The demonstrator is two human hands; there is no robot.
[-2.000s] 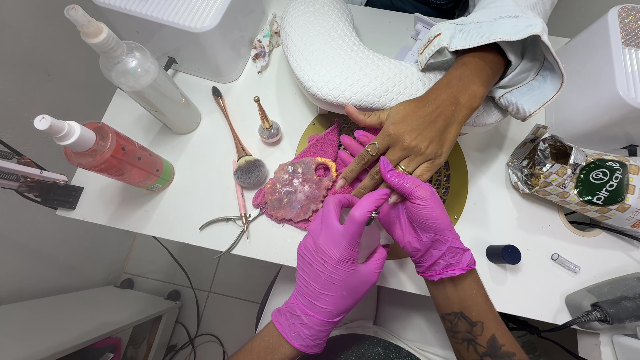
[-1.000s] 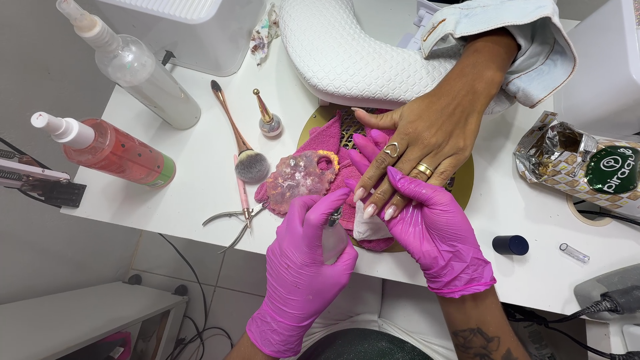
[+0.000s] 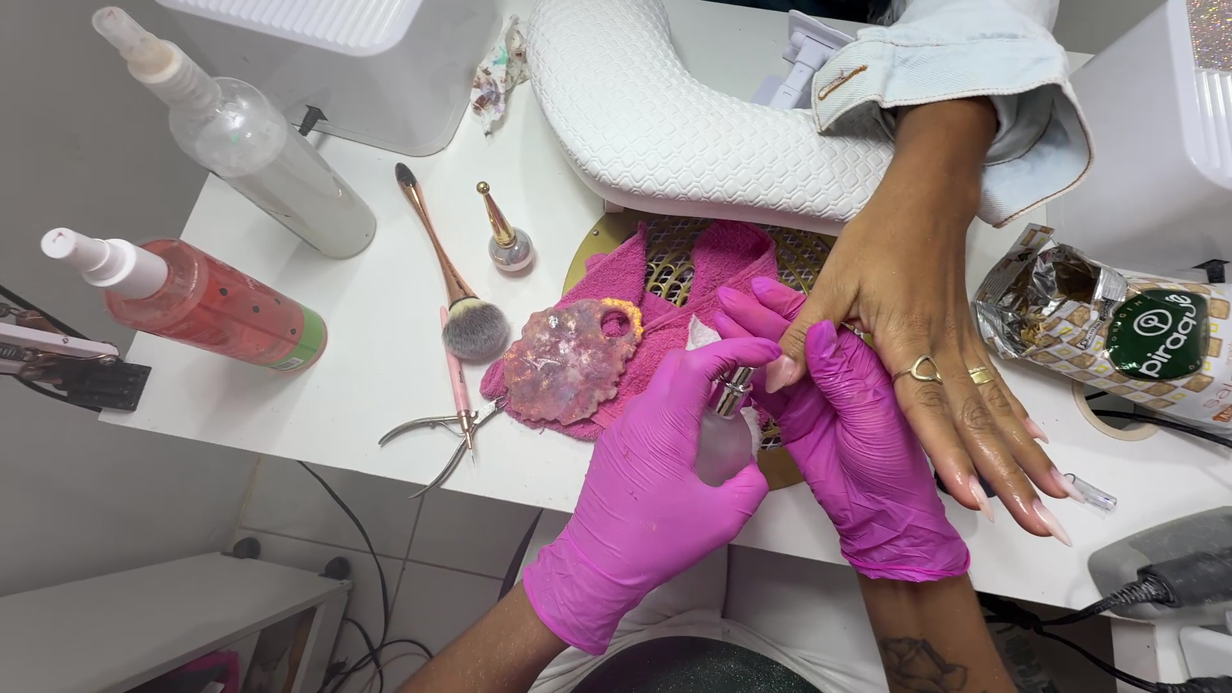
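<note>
My left hand (image 3: 650, 481), in a pink glove, grips a small frosted bottle (image 3: 724, 445) with a silver top; its index finger lies over the top, close to the other person's thumb. My right hand (image 3: 857, 433), also gloved in pink, holds that thumb from below. The other person's hand (image 3: 934, 318) wears two rings and has long, pale nails, its fingers spread downward. Beneath our hands lie a pink towel (image 3: 616, 279) and a round gold openwork mat (image 3: 804, 252). A marbled scalloped plate (image 3: 568, 366) rests on the towel, left of my left hand.
Left stand a clear spray bottle (image 3: 279, 173) and a red one (image 3: 221, 303). A brush (image 3: 476, 327), a glitter polish bottle (image 3: 510, 248), a pink pen-like tool (image 3: 457, 380) and metal nippers (image 3: 443, 422) lie nearby. Behind is a white armrest (image 3: 693, 125); right, an opened snack packet (image 3: 1126, 327).
The other person's hand has moved right and down; my right hand now holds its thumb instead of its fingers. The bottle in my left hand shows more clearly.
</note>
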